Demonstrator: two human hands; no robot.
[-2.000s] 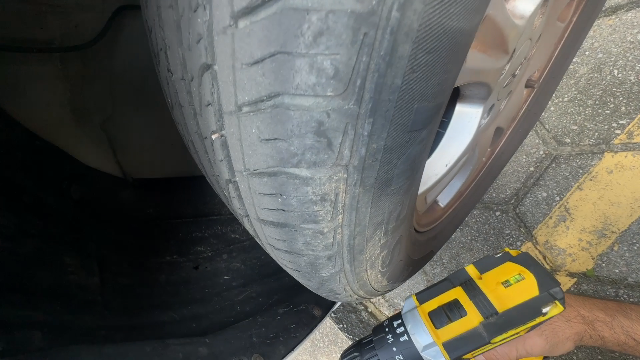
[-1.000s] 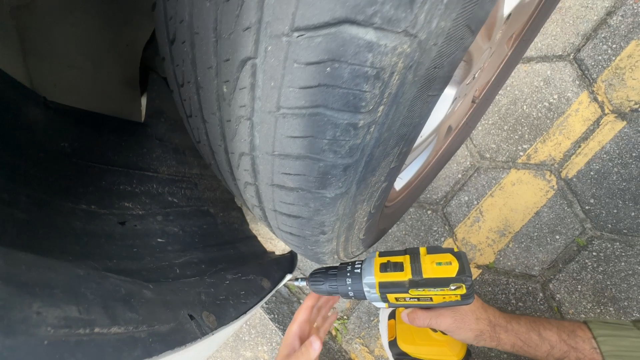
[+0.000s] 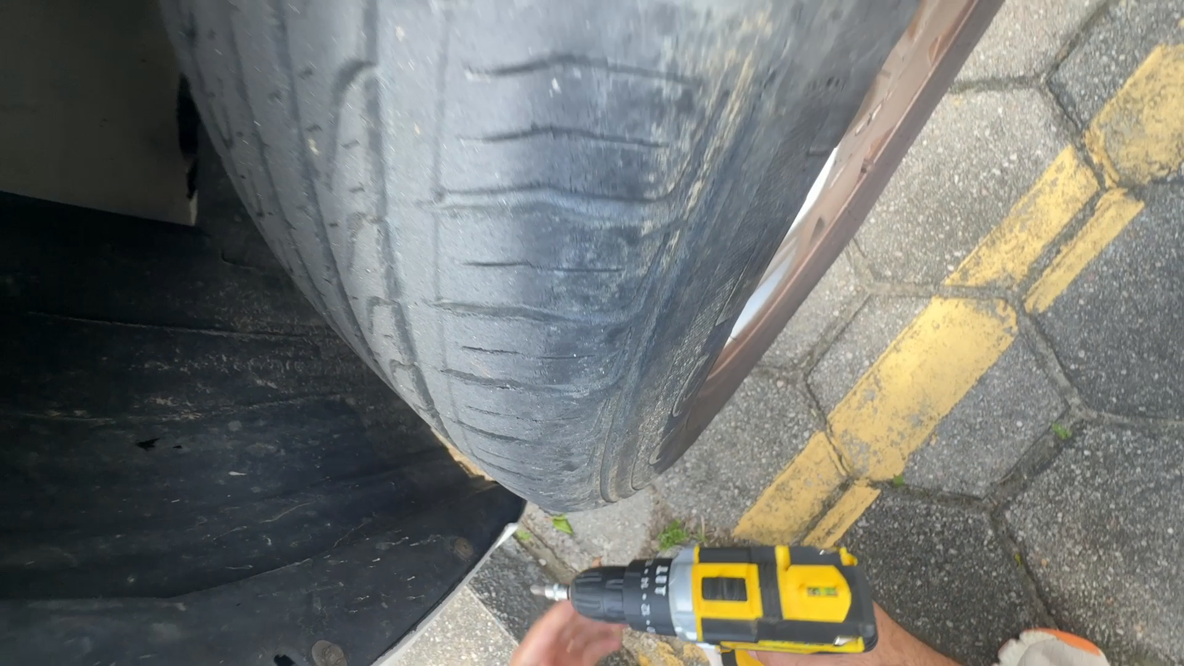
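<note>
A yellow and black cordless drill (image 3: 740,597) lies level near the bottom edge, its chuck and short metal bit pointing left. My right hand (image 3: 888,638) grips it from below and behind; the drill body covers most of the fingers. Just under the chuck is my left hand (image 3: 569,638), partly cut off by the frame edge; whether its fingers touch the chuck is unclear. Above the drill stands a car tyre (image 3: 536,277) with worn tread, on a wheel rim (image 3: 805,250). The black wheel-arch liner (image 3: 185,462) spreads to the left of the tyre.
Hexagonal paving (image 3: 962,203) with a worn yellow painted line (image 3: 925,379) runs along the right. The pale fender edge (image 3: 453,592) borders the liner at the lower left. Part of a shoe (image 3: 1050,647) shows at the bottom right.
The left hand, out of view two seconds ago, came in beside the drill's chuck. The drill has come into fuller view, and its bit, near the liner's tip one second ago, now stands apart from it.
</note>
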